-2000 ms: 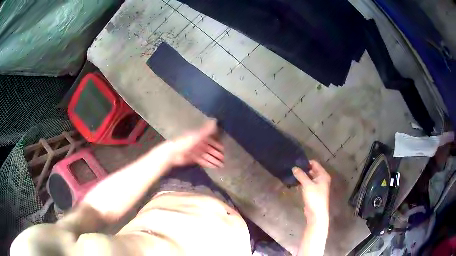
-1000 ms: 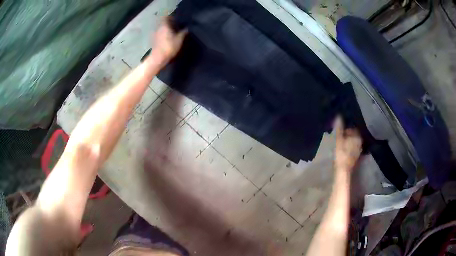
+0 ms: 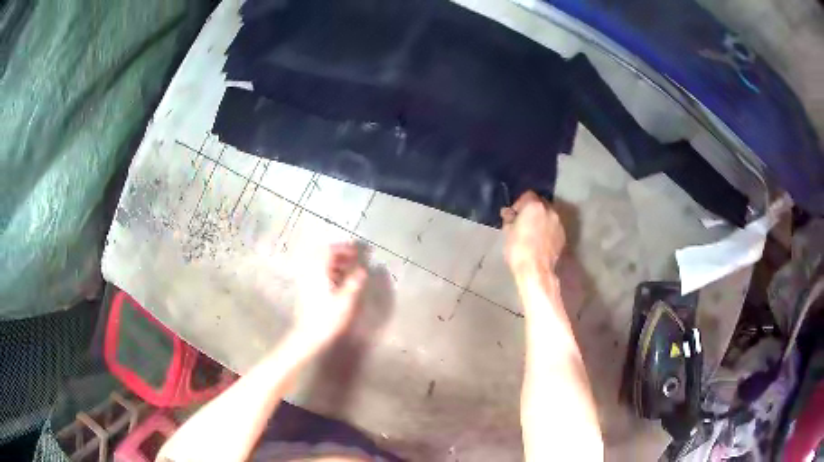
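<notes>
A wide pile of dark navy or black cut cloth [image 3: 397, 72] lies at the far side of the table, with stepped ends. A long dark strip [image 3: 316, 149] lies along its near edge. My right hand [image 3: 535, 235] is at the near right corner of this strip, its thumb and fingers pinched on the cloth edge. My left hand [image 3: 336, 284] is blurred above the bare table, nearer to me than the pile. Its fingers look curled, and no cloth shows in it.
A bent dark band [image 3: 632, 126] lies right of the pile. A white scrap [image 3: 723, 258] and a steam iron on its dark rest [image 3: 667, 361] are at the right end of the pale marked table [image 3: 434, 334]. Red stool [image 3: 149, 356] at lower left; green sack [image 3: 72, 162] at left.
My left hand has left the pile's far left end and come back toward me. My right hand has moved left to the near corner. The single strip lying near me earlier no longer shows there.
</notes>
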